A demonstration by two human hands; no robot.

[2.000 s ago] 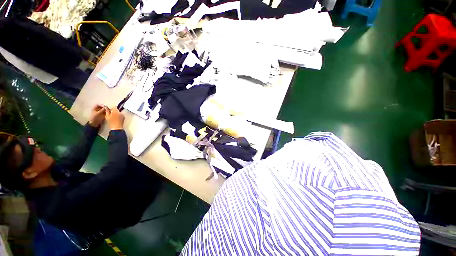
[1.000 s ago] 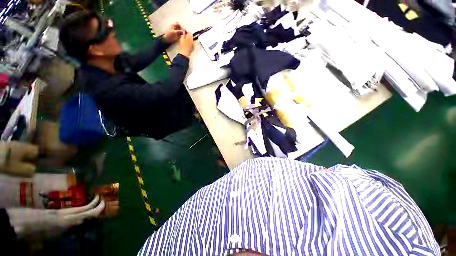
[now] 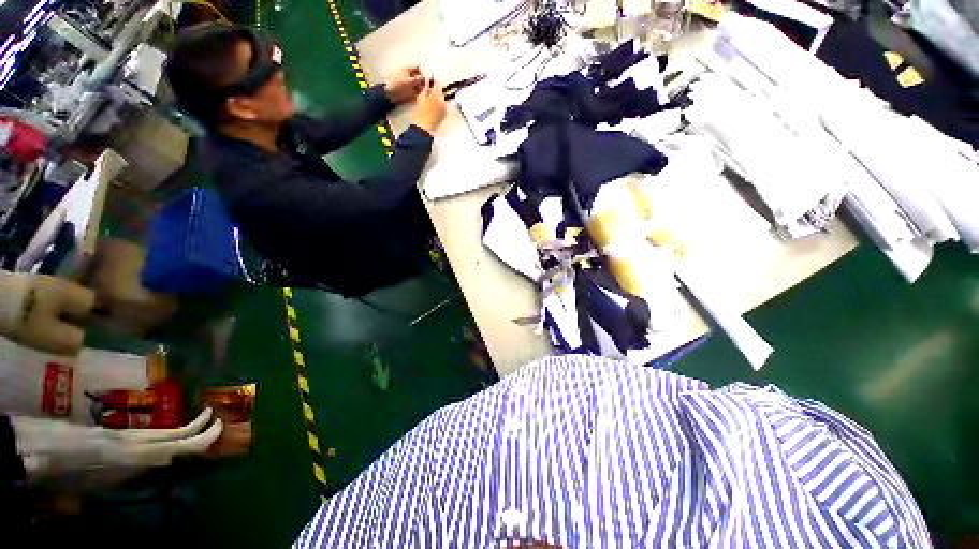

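Note:
Neither of my hands can be made out; a small brownish sliver shows at the bottom edge below my striped shirt, and I cannot tell what it is. In front of me is a pale table (image 3: 472, 281). Navy cut fabric (image 3: 580, 156) lies in a limp heap on it. Nearer me are mixed navy and white scraps (image 3: 574, 295) beside yellow-tan pieces (image 3: 633, 241). A white strip (image 3: 730, 322) sticks out over the near edge. Long white panels (image 3: 870, 161) overhang the right side.
A person in dark clothes (image 3: 311, 193) sits at the left, both hands together at the table edge by a thin dark tool (image 3: 464, 83). A blue crate (image 3: 191, 241) is behind them. White mannequin limbs (image 3: 129, 442) and a beige torso (image 3: 43, 311) are lower left.
My view has swung left since the first frame, so the crate and mannequin parts now show and the red stool is out of view. The seated person's hands stay together.

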